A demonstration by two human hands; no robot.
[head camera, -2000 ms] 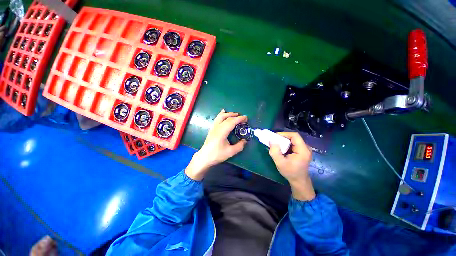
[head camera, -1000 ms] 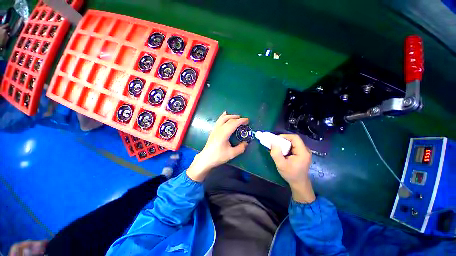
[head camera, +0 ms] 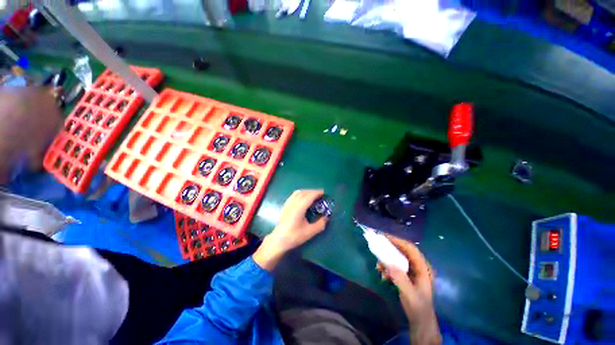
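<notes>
My left hand (head camera: 295, 227) holds a round dark part (head camera: 319, 209) with silver rings between thumb and fingers, above the green bench. My right hand (head camera: 413, 275) holds a white squeeze bottle (head camera: 386, 251) with its narrow tip pointing up and left. The tip is apart from the round part. The image is somewhat blurred.
An orange-red tray (head camera: 156, 143) has round parts in its right-hand pockets; another tray (head camera: 94, 128) lies left, one below (head camera: 208, 238). A black press fixture (head camera: 398, 184) with red handle (head camera: 461, 124) stands beyond my right hand. A blue control box (head camera: 549, 276) is right. A person (head camera: 57, 286) is at left.
The bottle has moved right, away from the round part, and its tip now points more upward. The view has tilted up, showing the far bench and plastic bags. A person has come in at left.
</notes>
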